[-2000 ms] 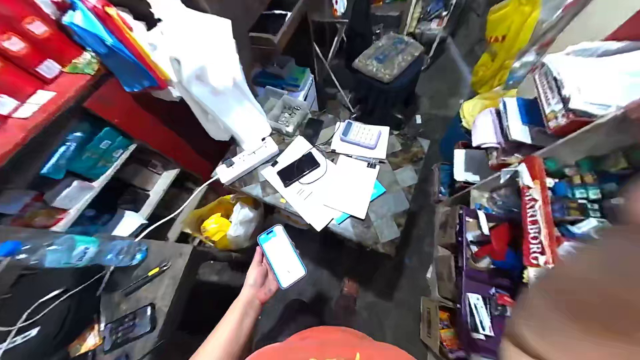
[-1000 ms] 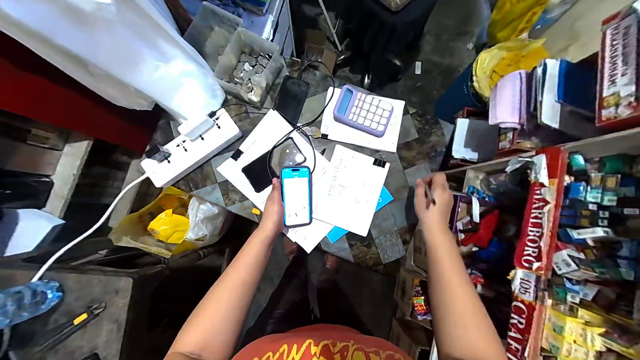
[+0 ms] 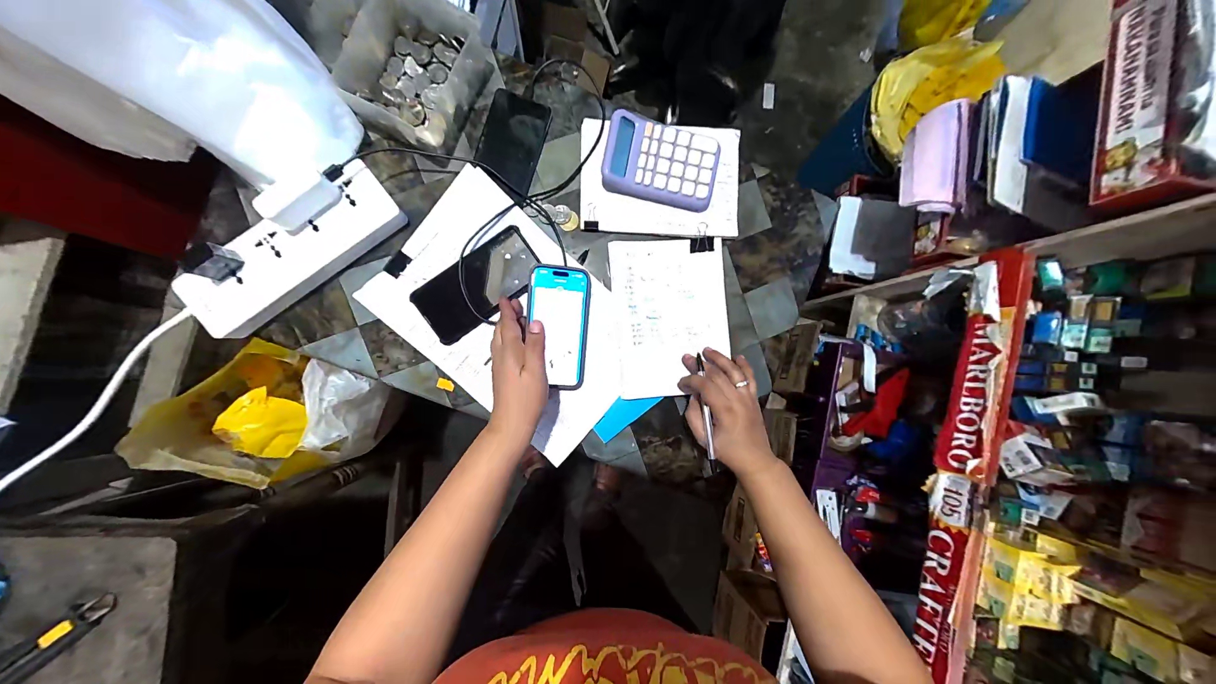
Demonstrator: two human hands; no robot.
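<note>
My left hand (image 3: 520,366) holds a lit smartphone in a blue case (image 3: 558,328) upright over the papers on a tiled table. Between the fingers of my right hand (image 3: 730,407) is a pen (image 3: 705,413), at the lower edge of a handwritten sheet (image 3: 665,304) with a binder clip. A dark phone (image 3: 451,299) lies on other clipped papers (image 3: 456,204), left of the held phone. A purple calculator (image 3: 662,160) rests on a further clipped stack (image 3: 727,214). Another black phone (image 3: 514,142) lies near a black cable (image 3: 570,195) and a few coins (image 3: 567,218).
A white power strip (image 3: 294,256) with plugs sits at the table's left edge, below a plastic tub of coins (image 3: 451,123). A yellow plastic bag (image 3: 190,418) is lower left. Shelves with cigarette packs (image 3: 1073,323) and a red carton strip (image 3: 978,380) line the right side.
The phone in my left hand is now over the papers, where two seconds ago it was short of the table. My right hand has moved left onto the edge of the handwritten sheet. The view has moved closer.
</note>
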